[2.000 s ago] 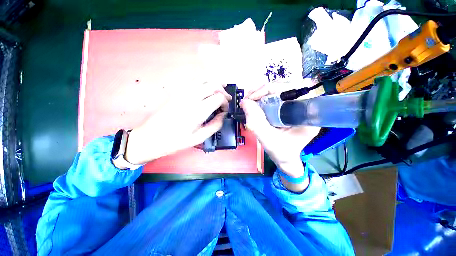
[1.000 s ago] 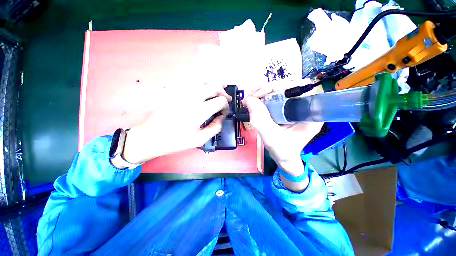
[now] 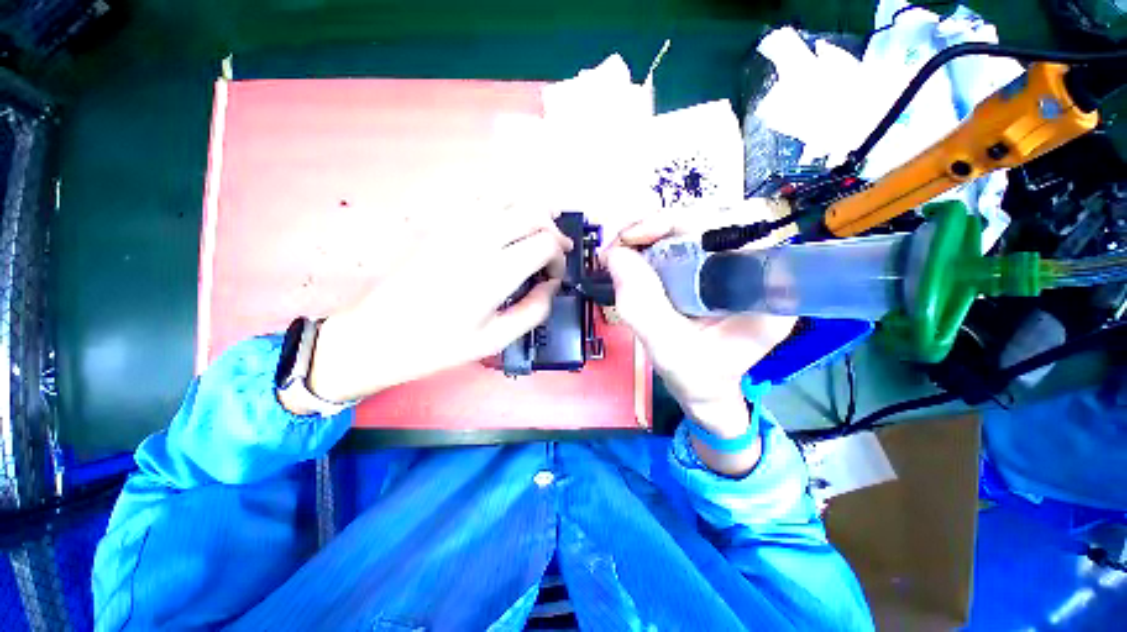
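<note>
The black housing [image 3: 562,336] lies on the pink-red mat [image 3: 278,222], near its right edge. My left hand [image 3: 457,290] reaches over the housing from the left, with its fingertips closed at its upper part. My right hand [image 3: 680,333] is at the housing's right side. It holds the dispensing syringe [image 3: 816,279], whose grey barrel lies across the hand and whose green cap points right. A dark tip between the right fingers meets the housing's right edge. The fingers hide the exact contact point and part of the housing.
The orange electric screwdriver [image 3: 964,154] slants behind the syringe, with its black cord above. White paper with dark specks [image 3: 698,142] lies beyond my right hand. A blue tray [image 3: 810,348] is partly under the syringe. Crumpled white material [image 3: 816,80] is at back right. An open carton [image 3: 927,531] stands lower right.
The syringe's rear end and the screwdriver have shifted slightly. The housing and both hands stay in nearly the same place.
</note>
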